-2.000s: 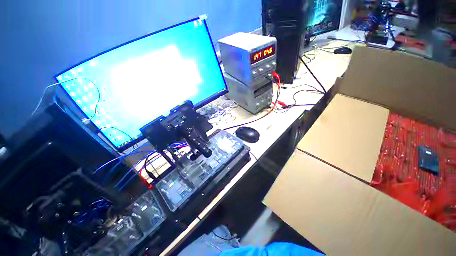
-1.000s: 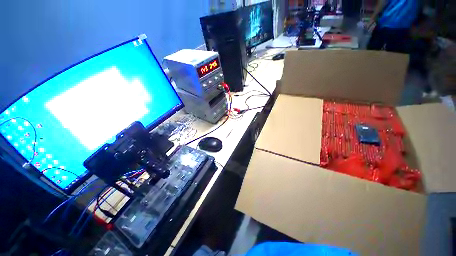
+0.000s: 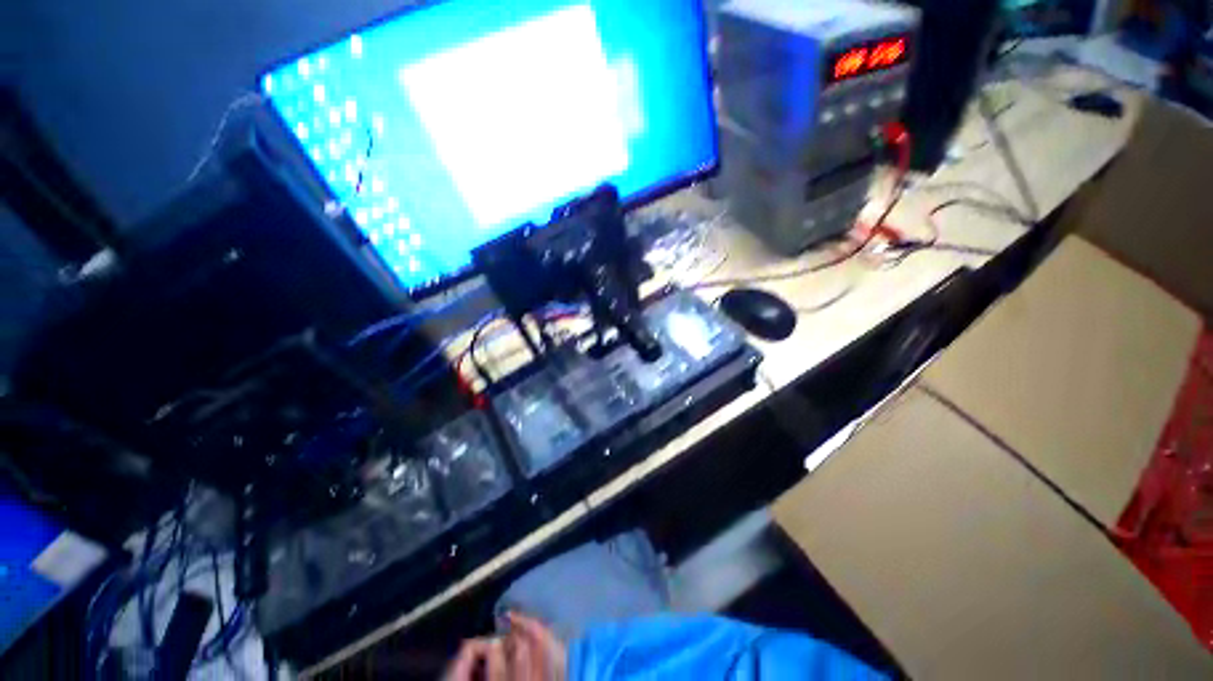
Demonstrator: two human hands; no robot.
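My right hand (image 3: 516, 652) is at the bottom edge, blurred and partly cut off, at the end of a blue sleeve. The fingers look bent; I cannot tell whether they hold anything. My left hand cannot be made out. Beyond the hand, two test fixtures stand end to end along the bench edge. The right fixture (image 3: 639, 419) has clear covers with glare and a black clamp handle (image 3: 619, 286) standing above it. The left fixture (image 3: 386, 532) is darker and also has clear bays.
A bright blue monitor (image 3: 652, 113) and a grey power supply (image 3: 798, 160) with red digits stand behind. A black mouse (image 3: 756, 314) lies right of the fixture. An open carton (image 3: 984, 532) with red packing material (image 3: 1184, 519) is at right. Cables lie at lower left.
The view has swung left, so the carton is now mostly cut off and the left fixture shows. My right hand and more of the blue sleeve have come into view at the bottom.
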